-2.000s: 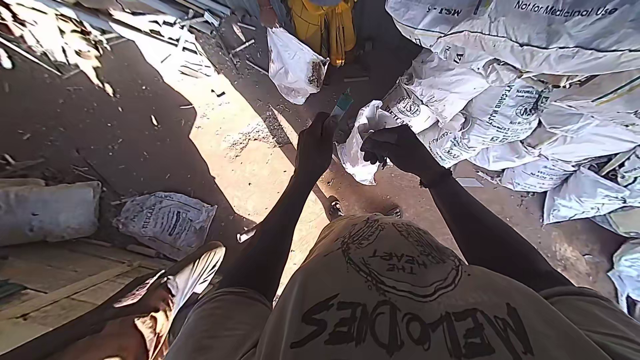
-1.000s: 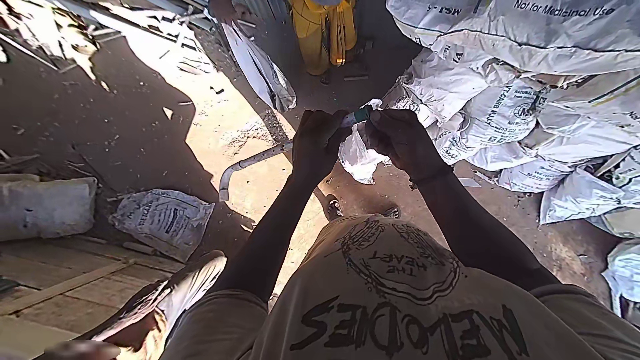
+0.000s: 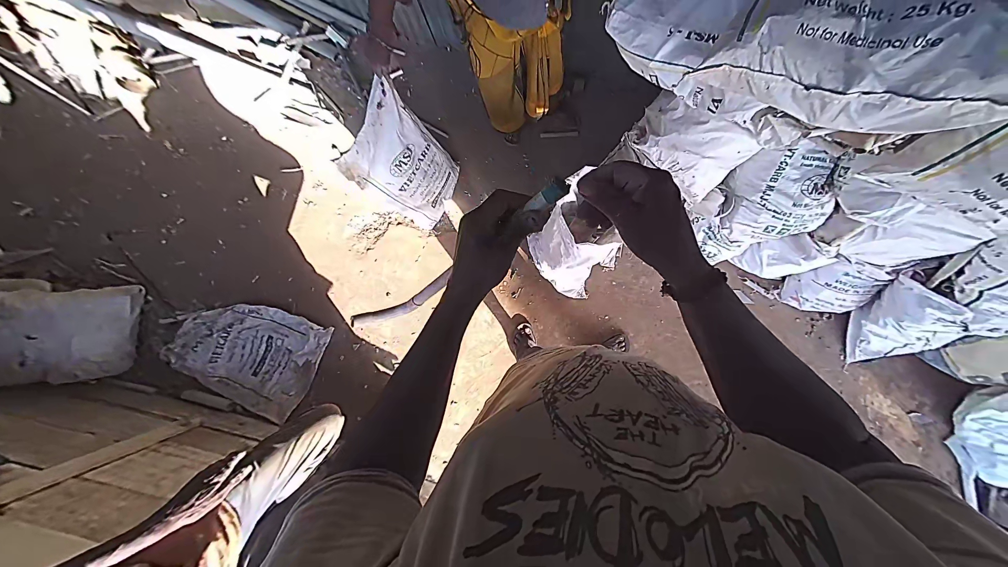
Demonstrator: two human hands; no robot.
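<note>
My left hand [image 3: 496,228] is closed around a pale plastic pipe [image 3: 409,305]. One end of the pipe, with a green part [image 3: 551,191], sticks out towards my right hand; the other end slants down to the left, behind my left forearm. My right hand [image 3: 630,201] is raised beside the green end, fingers curled, over an opened white woven sack [image 3: 565,256] whose dark contents show. Whether the fingers of my right hand hold anything is too dark to tell.
White printed sacks [image 3: 787,189] are piled at the right. Another person's hand [image 3: 378,51] holds a white sack [image 3: 409,169] at the top; a person in yellow trousers [image 3: 516,67] stands beside it. More sacks [image 3: 248,354] lie at the left, near wooden boards [image 3: 94,457].
My right hand has come off the green part of the pipe and moved a little right. The other person's sack, narrow and slanted a second ago, now hangs broad and facing me.
</note>
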